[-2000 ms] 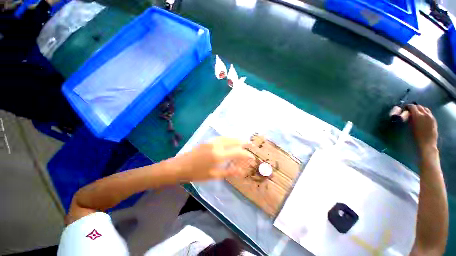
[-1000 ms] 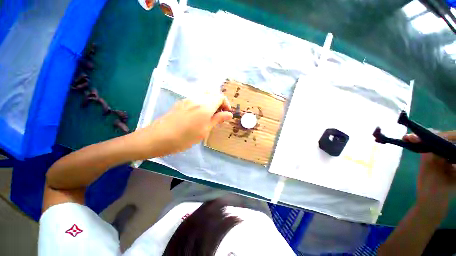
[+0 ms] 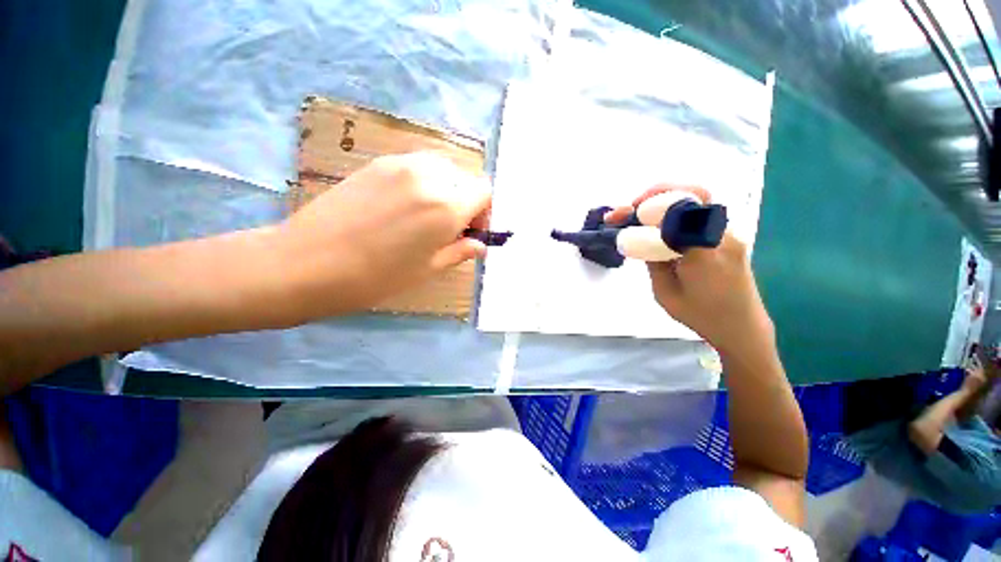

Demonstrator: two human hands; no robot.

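My left hand (image 3: 401, 225) pinches a small dark part (image 3: 487, 236) between its fingertips, over the right edge of the cardboard pad (image 3: 423, 294). My right hand (image 3: 703, 269) holds a black-and-beige toy figure (image 3: 648, 238) above the white board (image 3: 582, 307). The figure's thin black prong points left at the small part, with a gap between them. The black holding block (image 3: 599, 248) sits on the board, partly hidden behind the figure. The white disc on the pad is not visible; my left hand covers that area.
The whitish protective sheet (image 3: 220, 99) lies under pad and board, taped on the green tabletop (image 3: 801, 285). Blue perforated crates (image 3: 659, 483) stand below the near edge. Metal rails run at upper right. Another person's arm (image 3: 944, 415) shows at far right.
My left hand has moved right with the small part, away from the disc. My right hand has brought the figure inward over the board. The view has shifted right; the tray is out of view.
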